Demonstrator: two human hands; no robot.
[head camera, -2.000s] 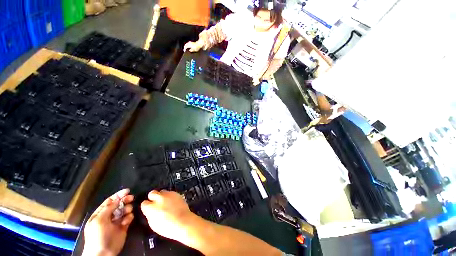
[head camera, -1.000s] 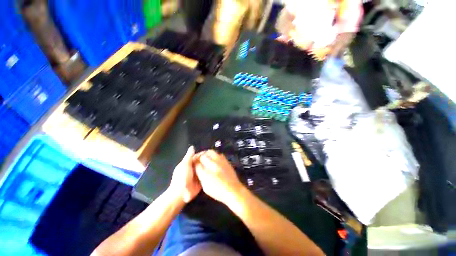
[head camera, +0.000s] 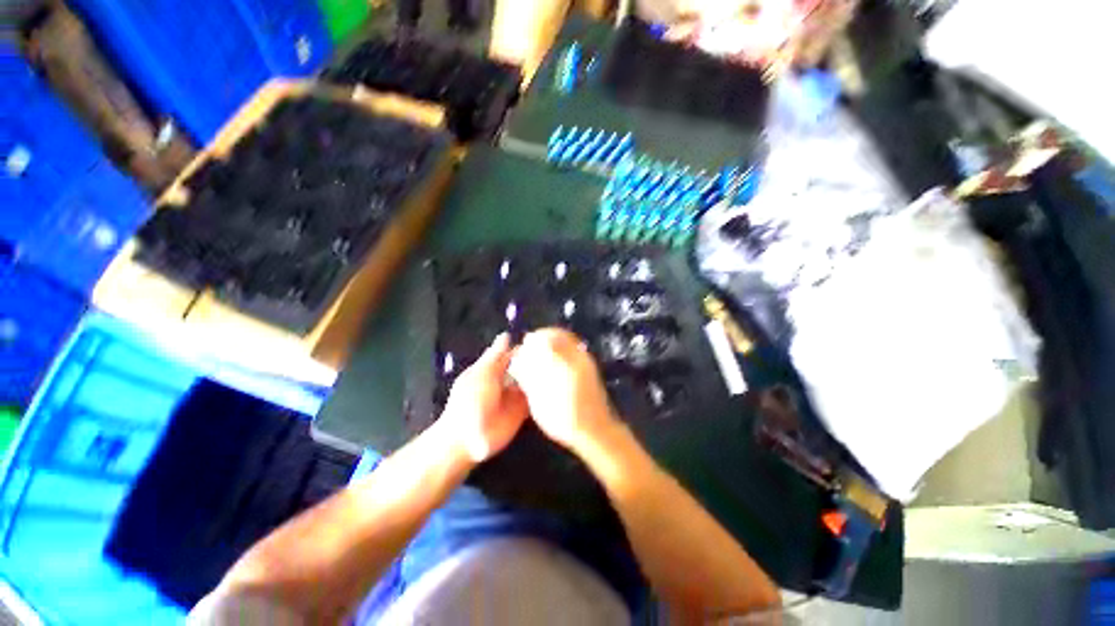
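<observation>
Black plastic housings (head camera: 642, 320) lie in a grid on the dark green bench, several with a small white or silver spot. My left hand (head camera: 487, 397) is over the near left part of the grid, fingers bent together, with something small and whitish at the fingertips. My right hand (head camera: 560, 382) is beside it, fingertips touching or almost touching the left ones. The picture is blurred, and I cannot tell what either hand holds. The housings under my hands are hidden.
Green and blue circuit boards (head camera: 660, 196) lie behind the grid. At right are a white stick tool (head camera: 725, 357), plastic bags (head camera: 899, 355) and an electric screwdriver (head camera: 844, 538). At left, stacked housing trays (head camera: 294, 202) sit on cardboard above a blue crate (head camera: 73, 452).
Over the last two seconds the view has swung down and left. My hands, apart before, have come together over the grid. Since one second ago they have shifted slightly right along it.
</observation>
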